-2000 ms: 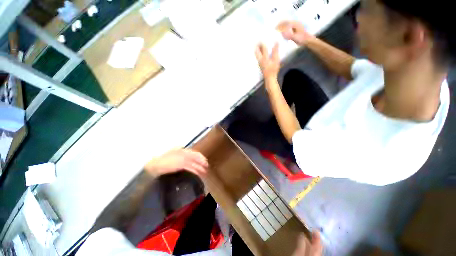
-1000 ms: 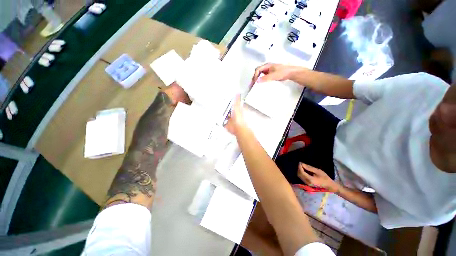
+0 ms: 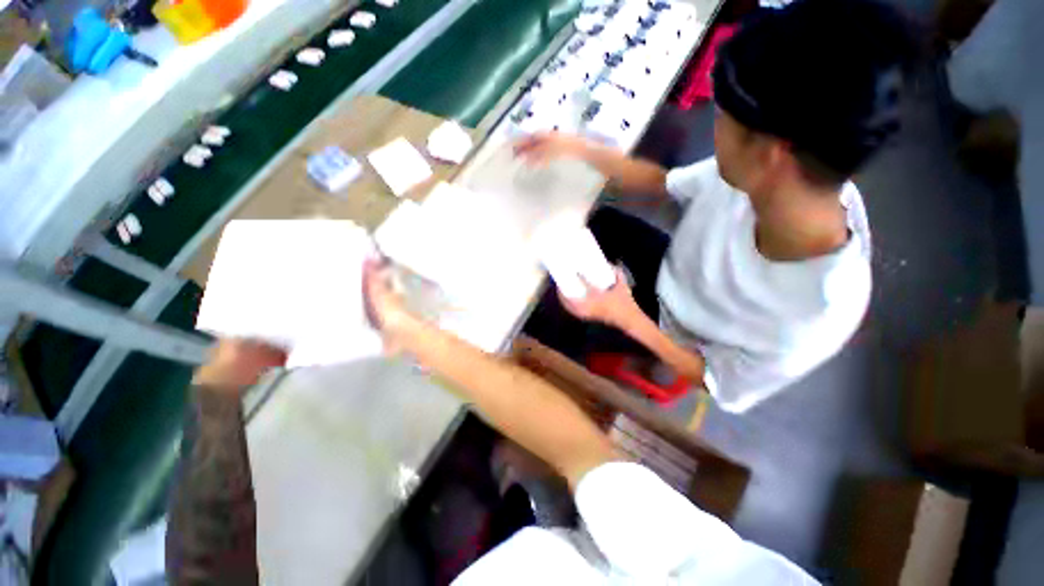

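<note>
My left hand (image 3: 238, 362) and my right hand (image 3: 384, 307) hold a group of white product boxes (image 3: 286, 280) between them, over the bench's rear edge. The group looks like one bright white block; single boxes cannot be told apart. More piled white boxes (image 3: 458, 235) lie on the bench just right of my right hand. The brown shipping carton (image 3: 721, 481) is below the bench edge, partly hidden by my right arm, with white rows inside.
A seated neighbour (image 3: 767, 252) at right holds a white box. The cardboard sheet (image 3: 269, 183) over the green belt (image 3: 246, 120) bears stray boxes and a pale blue-white piece (image 3: 333, 168). Small dark corded items (image 3: 607, 69) lie at the bench's far end. Metal framing (image 3: 103, 315) stands at left.
My hands have moved from the pile and the bench, and now hold a white group at left. The loose white boxes near the front bench edge are gone from there.
</note>
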